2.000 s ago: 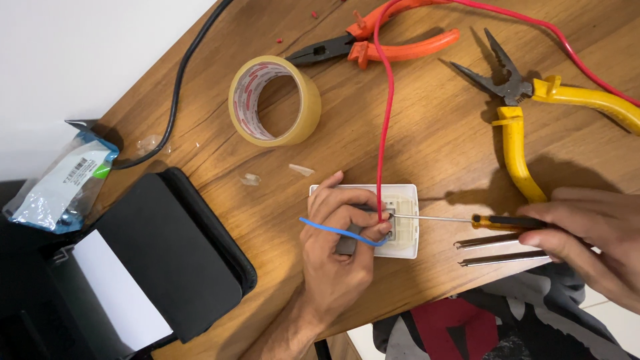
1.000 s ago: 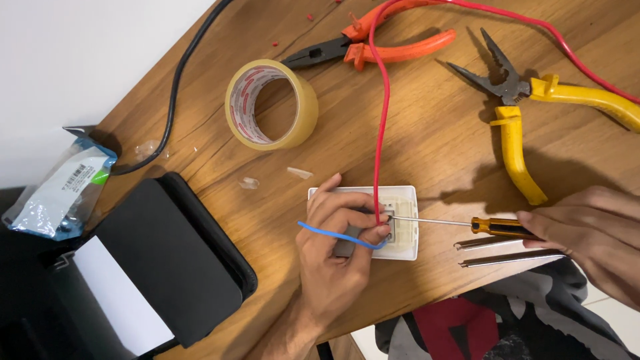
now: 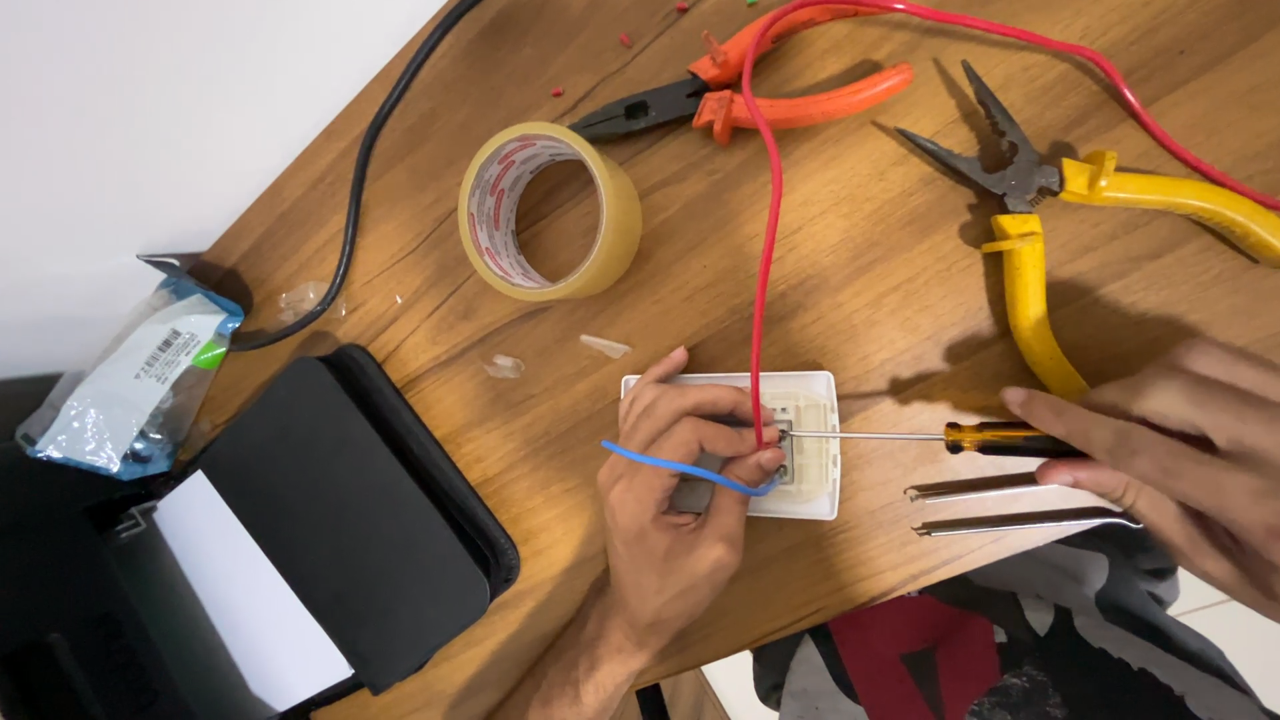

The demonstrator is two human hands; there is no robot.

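My left hand (image 3: 680, 480) grips a white plastic wall plate (image 3: 822, 400) that lies back side up on the wooden table, its fingertips at the base of a red insulated wire (image 3: 770, 230). A short blue wire (image 3: 680, 465) curves from the plate's terminal block (image 3: 785, 460) over those fingers. In my right hand (image 3: 1160, 470) is a screwdriver (image 3: 985, 438) with an amber and black handle. Its tip meets the terminal block beside the red wire. Metal tweezers (image 3: 1010, 522) lie below the screwdriver, partly hidden by my right hand.
Orange-handled long-nose pliers (image 3: 740, 100) and yellow-handled pliers (image 3: 1020, 190) lie beyond the plate. A roll of tape (image 3: 615, 225) stands near plastic scraps (image 3: 605, 346). At the left are a black cable (image 3: 360, 180), a plastic packet (image 3: 130, 380) and a black case (image 3: 350, 510) with white paper.
My right hand's fingers have shifted on the screwdriver handle, uncovering more of it than two seconds ago. The left hand stays on the plate.
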